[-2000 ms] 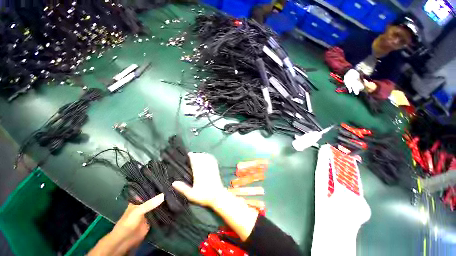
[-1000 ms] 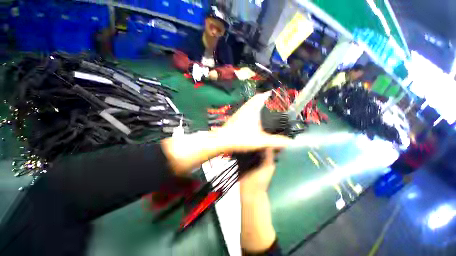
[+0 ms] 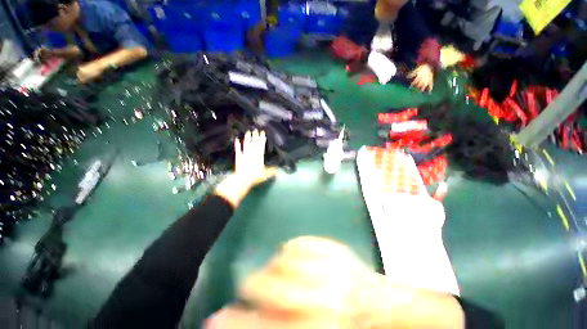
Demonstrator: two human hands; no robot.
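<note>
My left hand (image 3: pixel 248 168) is open, fingers spread, at the near edge of the pile of untaped antennas (image 3: pixel 270 106) with grey-white bars. Whether its fingertips touch them is unclear. My right hand (image 3: pixel 322 289) is large and blurred at the bottom, close to the camera; its fingers and anything in it cannot be made out. The white backing sheet (image 3: pixel 412 241) lies right of centre with red adhesive pads (image 3: pixel 394 168) at its far end. A white squeeze bottle (image 3: pixel 333 156) stands or lies at its upper left. Red-faced taped antennas (image 3: pixel 412 128) lie beyond the sheet.
Black cables with shiny connectors (image 3: pixel 38 154) cover the far left. A dark cable bundle (image 3: pixel 46 257) and pale bars (image 3: pixel 90 182) lie nearer. Two people sit across the bench, one at top left, one at top right. A grey post (image 3: pixel 555 109) rises at right.
The view has swung back left from the bench's right side. The dark cable bundle held between my hands is no longer visible in them. My hands are apart, the left one over by the pile.
</note>
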